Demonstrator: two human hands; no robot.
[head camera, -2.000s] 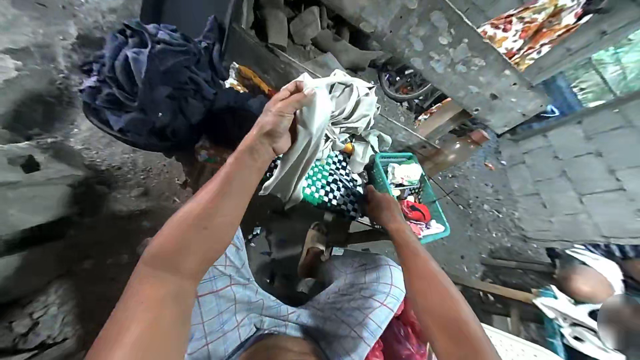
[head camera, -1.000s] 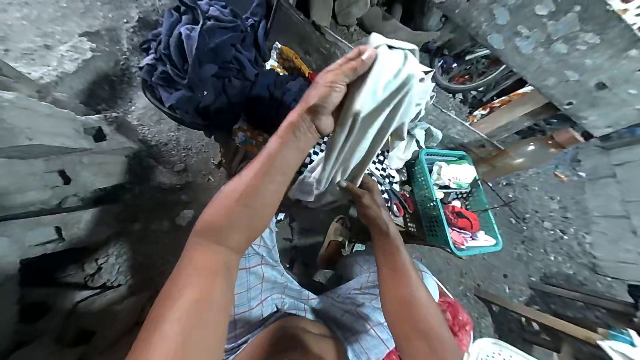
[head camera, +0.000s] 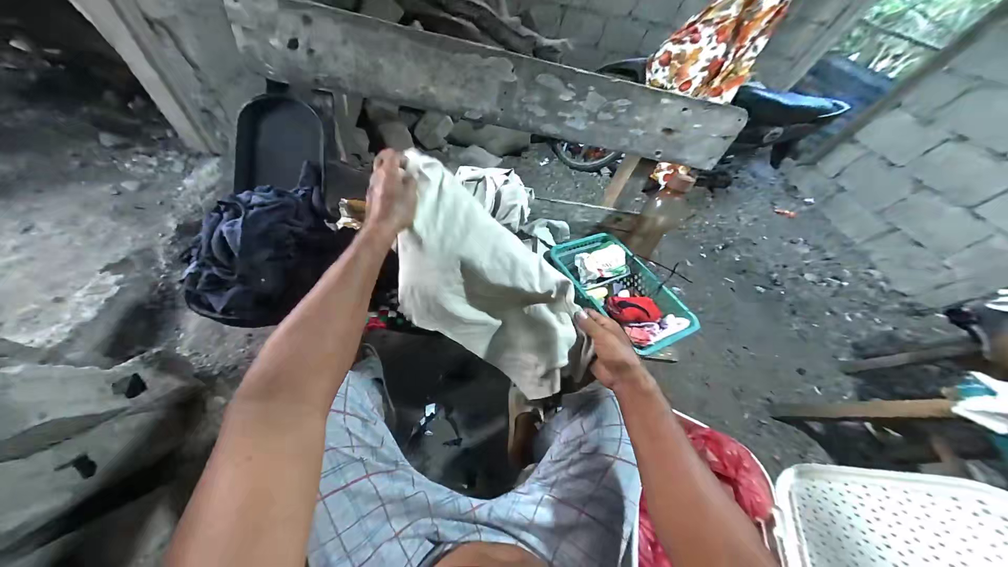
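Observation:
A pale cream cloth garment (head camera: 472, 276) hangs spread between my two hands, above my knees. My left hand (head camera: 391, 191) grips its upper left corner, with the fingers closed on it. Its lower right edge is pinched in my right hand (head camera: 610, 346), the thumb on top. Behind the garment lies more pale cloth (head camera: 500, 195), partly covered. Dark navy cloth (head camera: 256, 248) is heaped to the left of my left forearm. Close to my right hand stands a green plastic basket (head camera: 683, 324) holding a red cloth (head camera: 634, 309) and a white packet (head camera: 601, 262).
A worn board (head camera: 488, 75) crosses beyond the work spot, with rubble (head camera: 492, 138) behind it. A clear bottle (head camera: 668, 206) stands past the basket. At the lower right are a red plastic bag (head camera: 728, 465) and a white perforated plastic lid or tray (head camera: 898, 512). Concrete blocks (head camera: 87, 425) lie at left.
The pale garment, bunched earlier, is now spread wider. My hands have moved farther apart. The checkered cloth seen two seconds ago is now mostly hidden. The view has shifted.

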